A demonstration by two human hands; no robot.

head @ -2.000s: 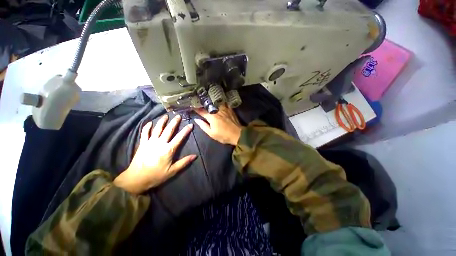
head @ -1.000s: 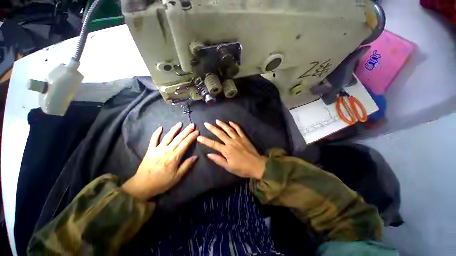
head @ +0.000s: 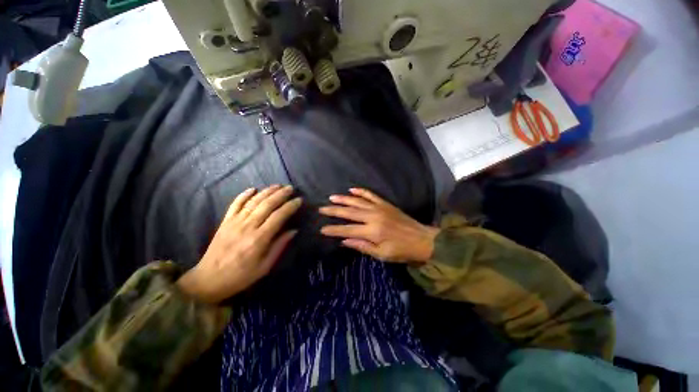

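A large dark grey garment panel point(head: 207, 153) lies spread over the table under the sewing machine point(head: 368, 38), with a dark seam line running from the presser foot point(head: 266, 123) towards me. My left hand point(head: 249, 241) lies on the cloth left of the seam's near end, fingers close together. My right hand point(head: 383, 230) lies on the cloth to the right of the seam, fingers slightly apart. Both hands are at the cloth's near part, close to my lap. Whether the fingers pinch the cloth cannot be seen.
Orange-handled scissors point(head: 534, 121) lie at the right edge of the bed, by a printed ruler scale point(head: 479, 153). A pink packet point(head: 589, 47) is behind them. A white gooseneck lamp point(head: 57, 83) stands at left. Dark cloth point(head: 548, 230) hangs at right.
My right hand has come back from beside the presser foot towards my lap, and my left hand has also moved nearer me. More of the seam shows between foot and hands. The view has shifted.
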